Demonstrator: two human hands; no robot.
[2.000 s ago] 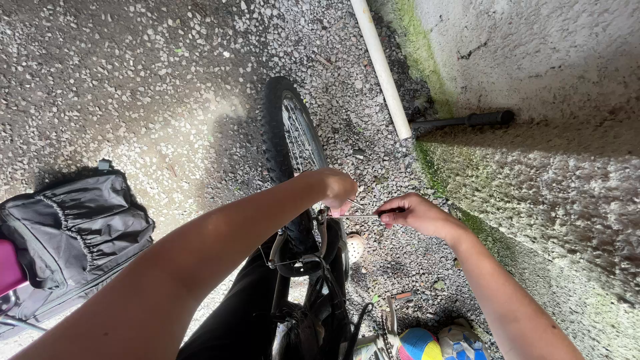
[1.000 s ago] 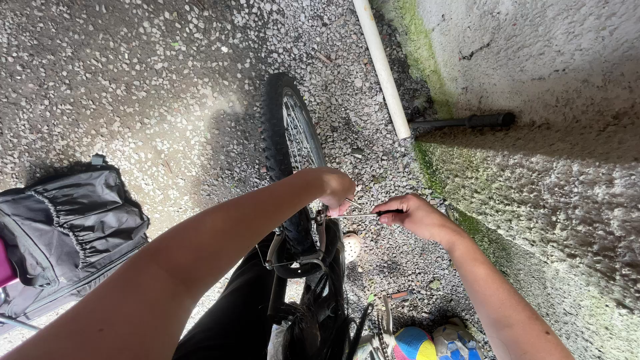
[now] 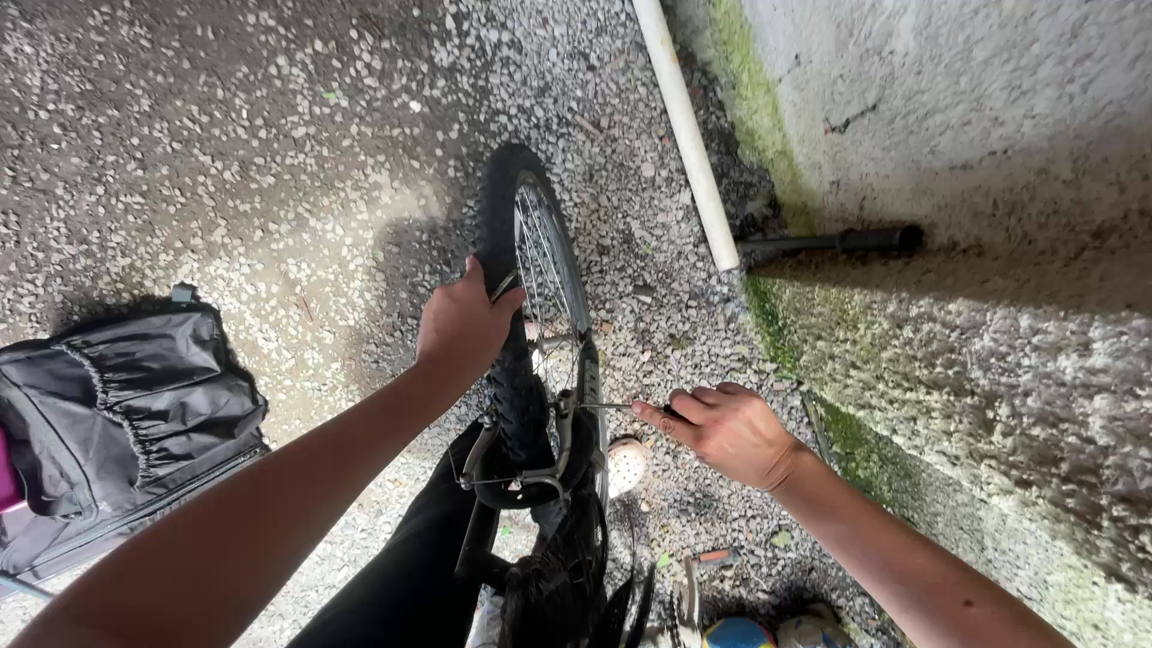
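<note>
A bicycle wheel with a knobby black tyre (image 3: 498, 211) stands upright between my arms, with a metal rim brake (image 3: 564, 441) around it. My left hand (image 3: 468, 322) rests against the tyre's left side, above the brake, and a small metal piece shows by its thumb; whether the hand grips it or the tyre I cannot tell. To the right of the wheel, my right hand (image 3: 724, 427) is closed on the dark handle of a screwdriver (image 3: 612, 406). Its thin shaft points left and reaches the brake arm. The exact contact of the tip is too small to see.
A black bag (image 3: 166, 378) lies on the gravel at left. A white pipe (image 3: 688, 135) runs along the mossy wall (image 3: 972, 378) at right, with a black-handled pump-like tool (image 3: 877, 239) beside it. A light clog (image 3: 627, 466) and a colourful ball (image 3: 738, 633) are lower down.
My left hand has moved from beside the brake, near the screwdriver's tip, up and left to the tyre. My right hand still holds the screwdriver at the brake.
</note>
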